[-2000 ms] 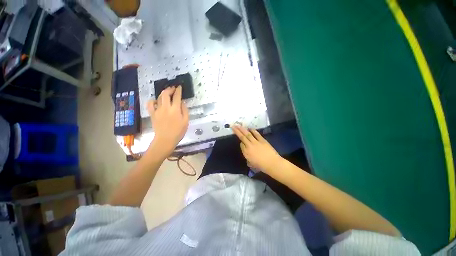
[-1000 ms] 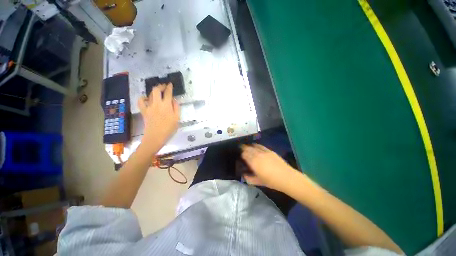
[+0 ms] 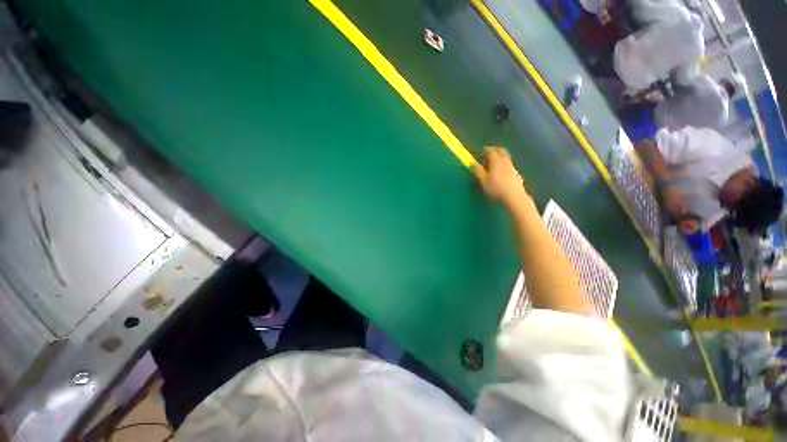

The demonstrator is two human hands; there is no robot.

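Note:
My right hand (image 3: 500,175) is stretched out over the conveyor belt (image 3: 285,147), its fingertips at the yellow line. The fingers are bent together with a small dark spot at their tips; whether they hold a part cannot be told. A small dark part (image 3: 502,112) lies on the belt just beyond the hand. A small silvery part (image 3: 434,40) lies farther up the same lane. Another small dark part (image 3: 472,354) lies on the near green side. My left hand is not in view.
A white gridded tray (image 3: 582,256) lies partly under my right forearm. The white machine bed (image 3: 78,250) with its front buttons is at the left. More trays (image 3: 634,186) stand on the far lane. People in white sit beyond the belt.
The view has swung right from the machine to the belt. My right hand has moved from near the machine's front edge out over the belt. My left hand, fixture and pendant have left the picture.

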